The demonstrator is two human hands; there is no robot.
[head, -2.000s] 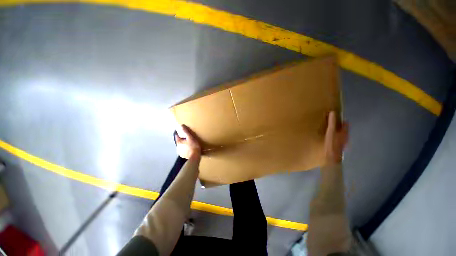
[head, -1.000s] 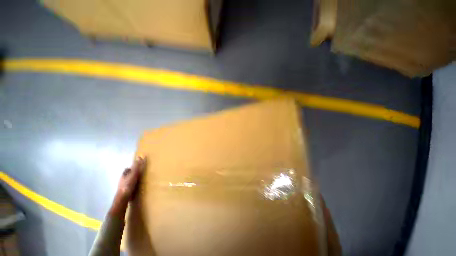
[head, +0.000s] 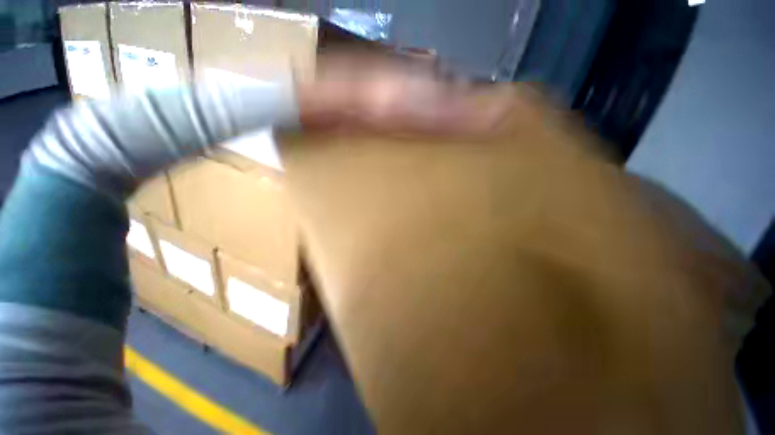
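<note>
A brown cardboard box (head: 493,280) fills the centre and right of the head view, close to the camera, tilted and blurred. My left hand (head: 408,102) lies flat along the box's upper edge with the fingers pointing right; the forearm in a grey and green sleeve comes from the left. My right hand (head: 722,280) is at the box's right side, strongly blurred and partly hidden. The underside of the box is out of view.
Stacked cartons (head: 234,204) with white labels (head: 257,304) stand at the left, beyond my left arm. A yellow floor line (head: 183,395) runs in front of them. A pale wall (head: 705,127) is at the right, with dark upright shapes beside it.
The box is raised from low over the floor to close in front of the camera. The view has swung up and onto the labelled carton stack. My left hand has moved to the box's upper edge.
</note>
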